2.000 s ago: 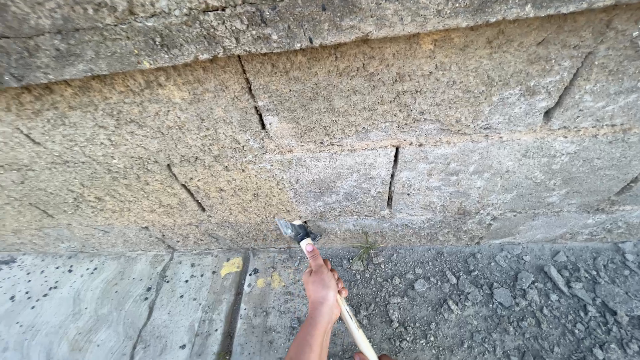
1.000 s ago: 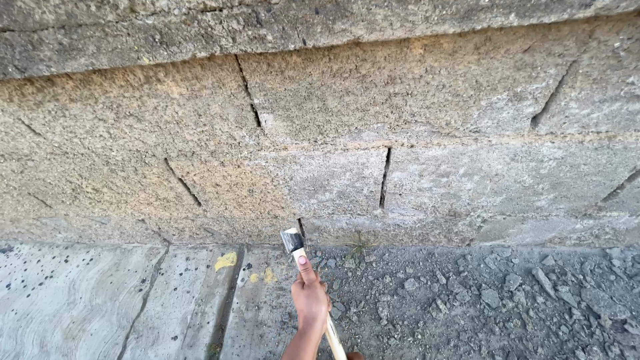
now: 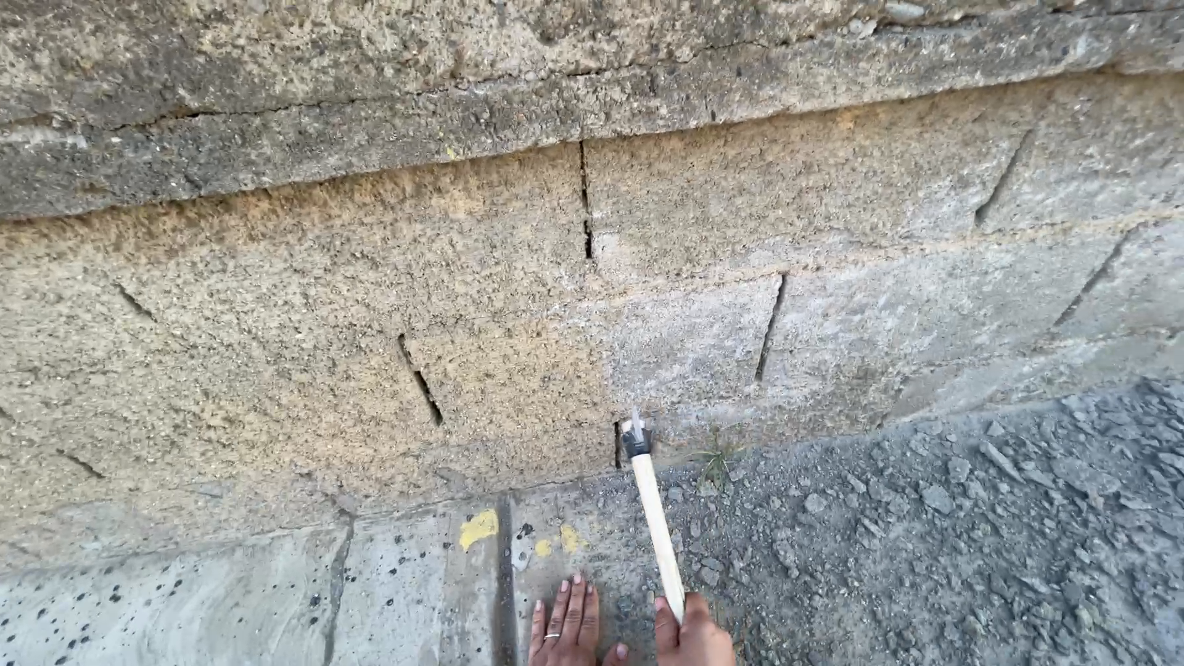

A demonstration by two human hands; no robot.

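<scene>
In the head view my right hand (image 3: pixel 692 636) grips the lower end of a pale wooden handle, part of a tool (image 3: pixel 655 518) with a metal tip and a black-wrapped head. The tip is at the foot of a weathered block wall (image 3: pixel 509 370), beside a short vertical joint. My left hand (image 3: pixel 566 629), with a ring on one finger, is spread palm down over the concrete slab (image 3: pixel 416 573), left of the handle, and holds nothing. The lower parts of both hands are cut off by the frame edge.
Loose grey stone chips (image 3: pixel 934 499) cover the ground at the right. A small green weed (image 3: pixel 717 458) grows at the wall's foot. Yellow paint spots (image 3: pixel 479 529) mark the slab near a dark groove (image 3: pixel 505 583). A rough ledge (image 3: pixel 370 139) juts out along the upper wall.
My left hand has let go of the handle near the tool's head and now lies lower, flat and apart from it. My right hand, barely visible before, shows more fully on the handle.
</scene>
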